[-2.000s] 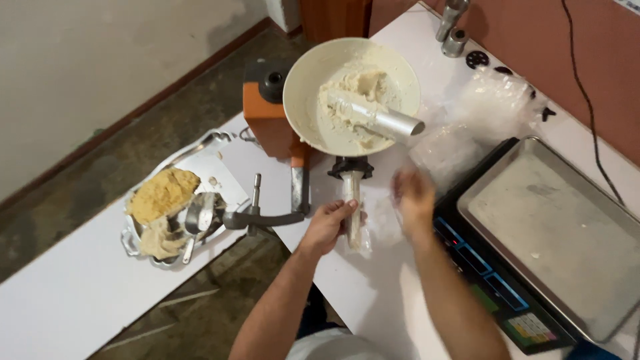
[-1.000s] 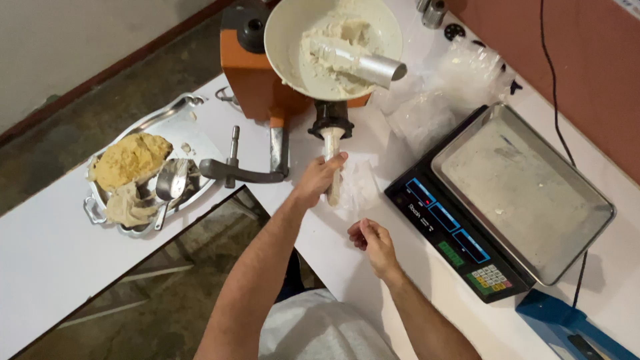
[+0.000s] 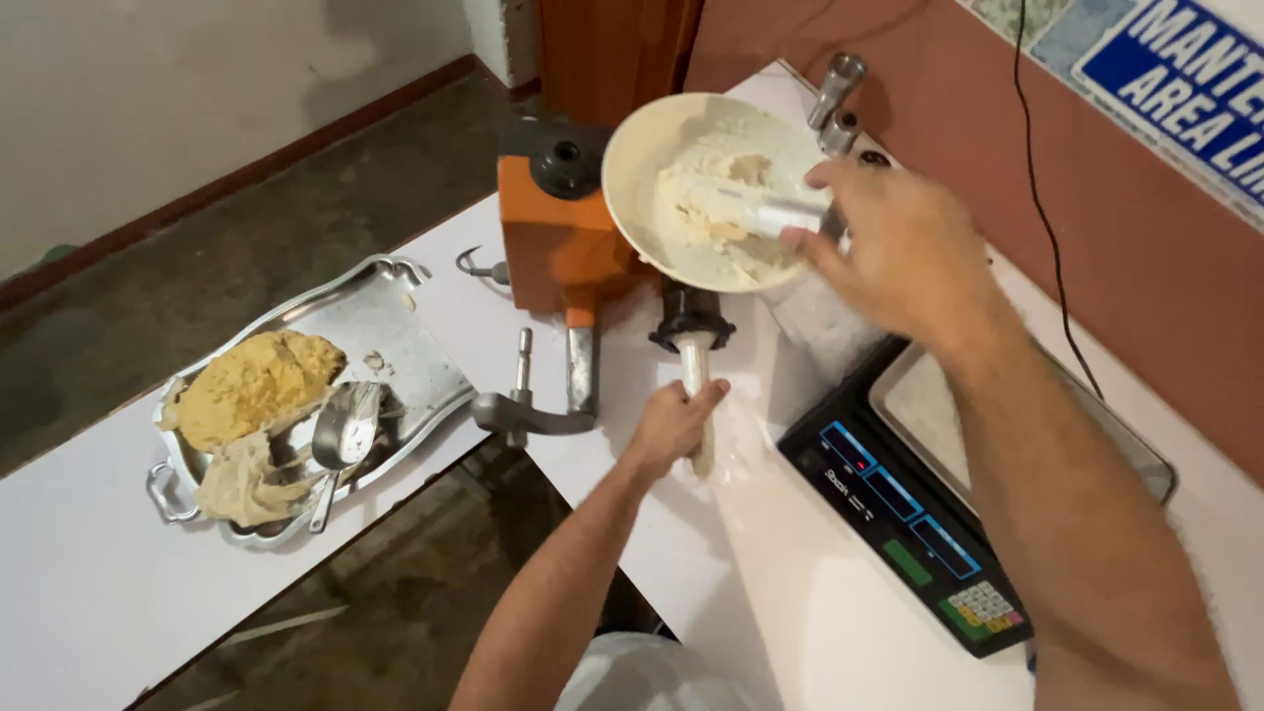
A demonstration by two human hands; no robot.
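Observation:
My left hand (image 3: 681, 425) is closed around a thin plastic bag (image 3: 702, 449) on the nozzle below a grinder's black collar (image 3: 691, 318). Above the collar sits a round cream-coloured pan (image 3: 632, 212) holding pale, crumbly dough (image 3: 706, 193). My right hand (image 3: 889, 247) has thumb and fingers at the outer end of a metal cylinder (image 3: 780, 212) that lies in the pan; whether it grips firmly cannot be told. Left of the pan stands the grinder's orange housing (image 3: 558, 237), with a metal crank (image 3: 538, 415) in front of it.
A silver tray (image 3: 395, 296) at left holds yellow dough (image 3: 262, 385), paler dough (image 3: 247, 479) and a metal scoop (image 3: 346, 434). A digital scale (image 3: 908, 513) stands at right, partly under my right forearm. Metal fittings (image 3: 837, 99) stand behind the pan; a black cable (image 3: 1037, 197) hangs at the wall.
My right hand has moved from beside the plastic bag up to the cylinder in the pan. My left hand remains at the nozzle.

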